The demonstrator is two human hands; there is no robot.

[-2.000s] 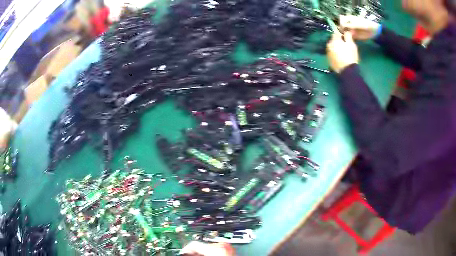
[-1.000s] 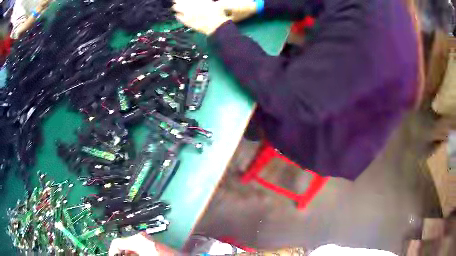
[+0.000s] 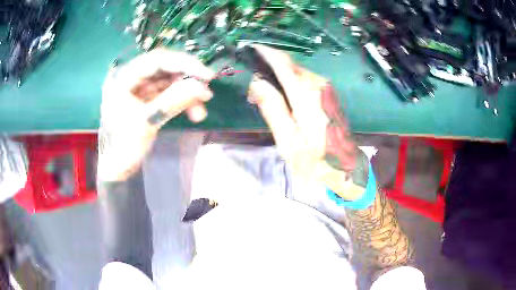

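My right hand (image 3: 302, 107), with a blue wristband (image 3: 362, 192), is closed around a black plastic housing (image 3: 271, 71), largely hidden by the fingers. My left hand (image 3: 150, 102), with a grey sleeve on the forearm, pinches thin red and dark lead wires (image 3: 227, 71) between thumb and finger. The wires run towards the housing. Both hands are just above the near edge of the green table (image 3: 68, 107). The image is blurred, so whether a board sits in the housing cannot be told.
A heap of green circuit boards (image 3: 209, 22) lies just beyond my hands. Black units with green strips (image 3: 441, 48) lie at the right, more dark parts (image 3: 28, 34) at the left. Red stools (image 3: 87, 170) stand below the table edge on both sides. A person's dark clothing (image 3: 481, 209) shows at the right.
The view has swung from the neighbouring worker to my own place. Both my hands are now in view, with a housing and wires; before, only part of a hand showed at the bottom edge.
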